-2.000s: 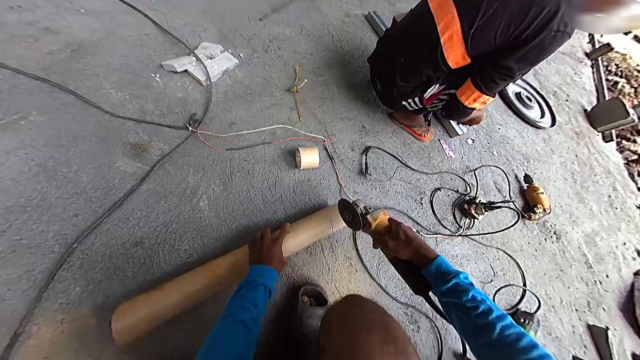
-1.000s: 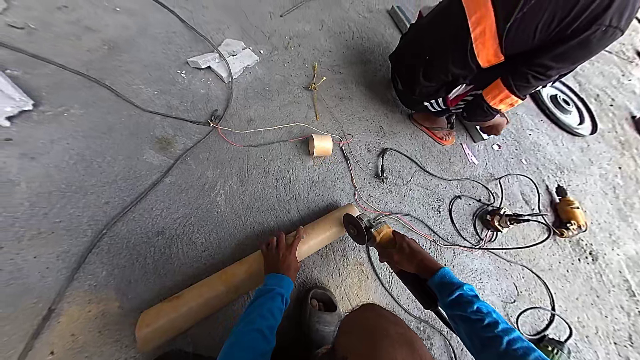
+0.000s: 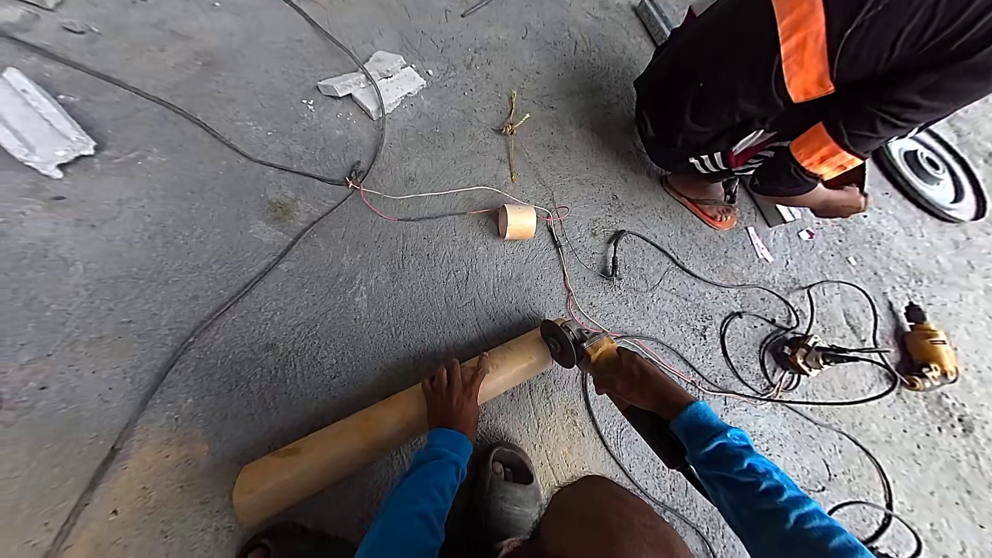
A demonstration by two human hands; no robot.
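A long tan pipe (image 3: 349,442) lies slantwise on the concrete floor. My left hand (image 3: 455,395) rests on it with the fingers spread over its upper part. My right hand (image 3: 643,384) grips a yellow and black angle grinder (image 3: 601,353), whose disc (image 3: 562,343) is at the pipe's right end. Whether the disc touches the pipe or is spinning, I cannot tell. Beyond the pipe, a short cut ring of the same tan pipe (image 3: 518,222) lies on the floor beside thin red and white wires.
A person (image 3: 744,101) squats at the upper right near a black wheel-like disc (image 3: 930,174). A yellow drill (image 3: 928,353), a socket outlet with plugs (image 3: 806,355) and looped black cables (image 3: 725,341) lie at right. Broken white pieces (image 3: 387,81) and a yellow cord (image 3: 511,136) lie farther off.
The view has shifted to the left, bringing another white piece in at the left edge. My left hand remains on the pipe, and the grinder stays at the pipe's right end.
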